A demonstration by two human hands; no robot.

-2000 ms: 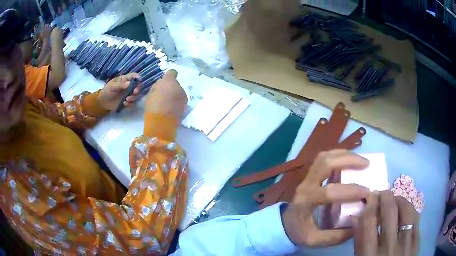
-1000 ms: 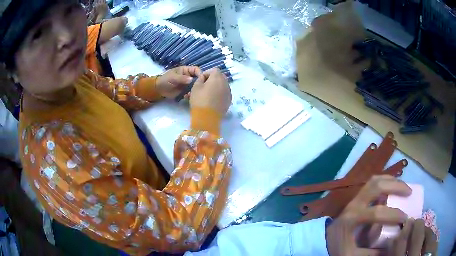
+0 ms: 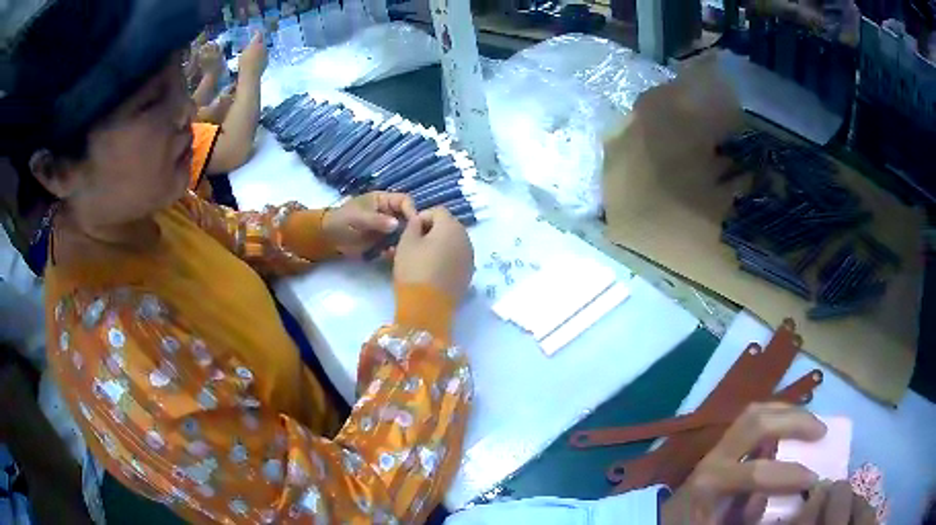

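Observation:
My left hand (image 3: 741, 467), in a light blue sleeve, holds a pink box (image 3: 816, 451) near the bottom right. My right hand (image 3: 836, 505) is at the box's lower side, cut off by the bottom edge; its fingertips touch the box. Whether they hold a small part is hidden. Reddish-brown straps (image 3: 708, 426) with holed ends lie crossed in a pile just behind and left of my left hand. Pale pink button caps (image 3: 868, 486) lie heaped right of the box.
A neighbour (image 3: 257, 349) in orange floral sleeves sits at left, holding a dark stick. White-ended dark sticks (image 3: 369, 154) lie fanned there. White sticks (image 3: 564, 308) lie on the white foam. Dark tubes (image 3: 801, 220) lie on brown paper (image 3: 667, 215). A pale post (image 3: 462, 87) stands behind.
The view has swung left, so my hands and the box sit lower and further right in the picture. My left hand still holds the box. The neighbour's face has turned down toward their hands.

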